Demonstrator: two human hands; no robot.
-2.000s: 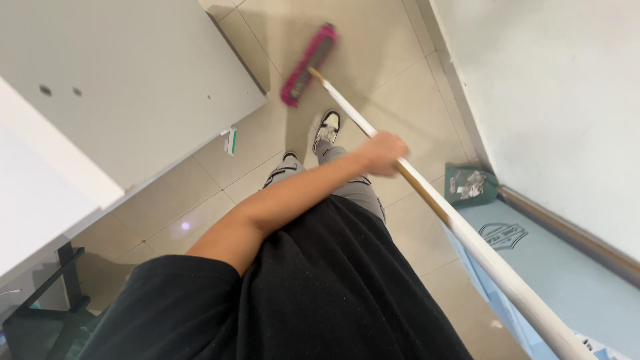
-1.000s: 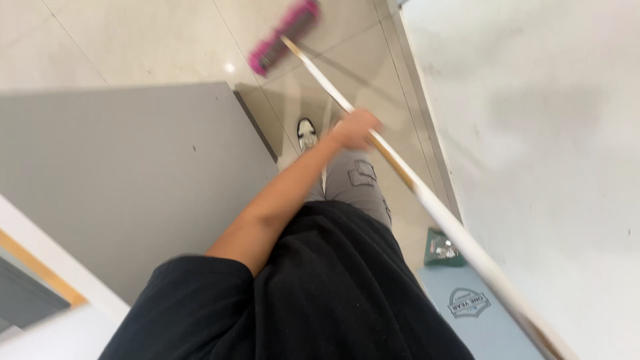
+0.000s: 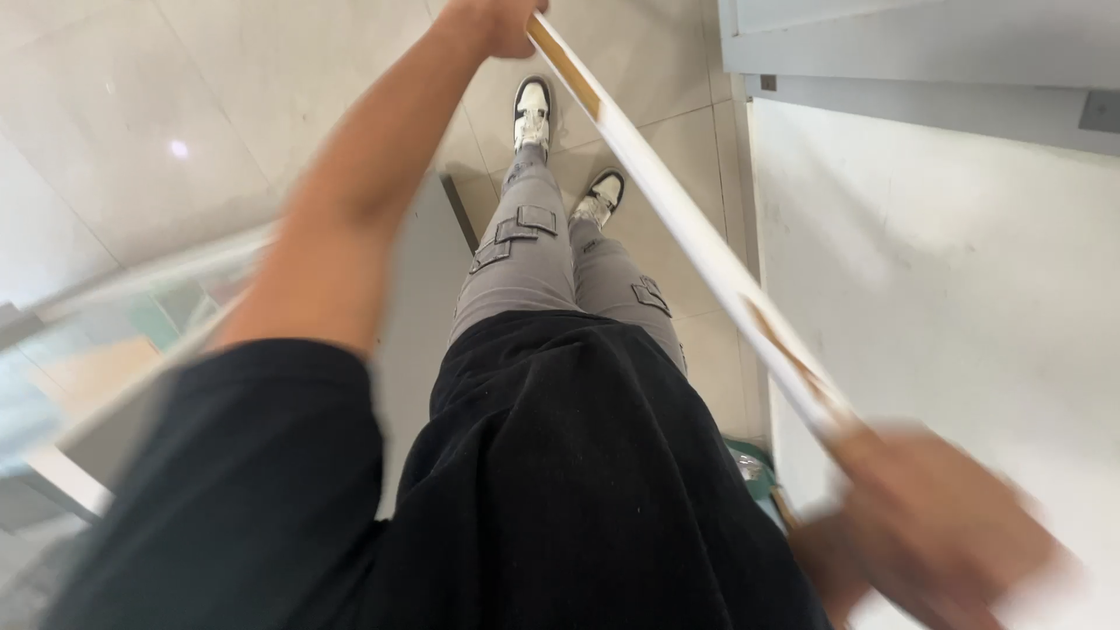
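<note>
A long wooden pole (image 3: 674, 206) with a worn white covering runs from the top centre down to the lower right. My left hand (image 3: 503, 26), at the top edge and partly cut off, is closed around its upper part. Blurred by motion, my right hand (image 3: 941, 516) grips the pole's lower part at the lower right. The far end of the pole and whatever it carries lie outside the view.
A white wall (image 3: 927, 289) stands close on the right, with a grey door or panel (image 3: 919, 44) above it. Grey cabinet side (image 3: 420, 289) and a glass-fronted case (image 3: 131, 332) are at left. Tiled floor (image 3: 175, 114) spreads ahead; a green container (image 3: 752, 464) sits at the wall's foot.
The pink mop head on the pole, seen in both earlier frames, is out of view. My right hand has come into view on the pole. The view has shifted along the wall.
</note>
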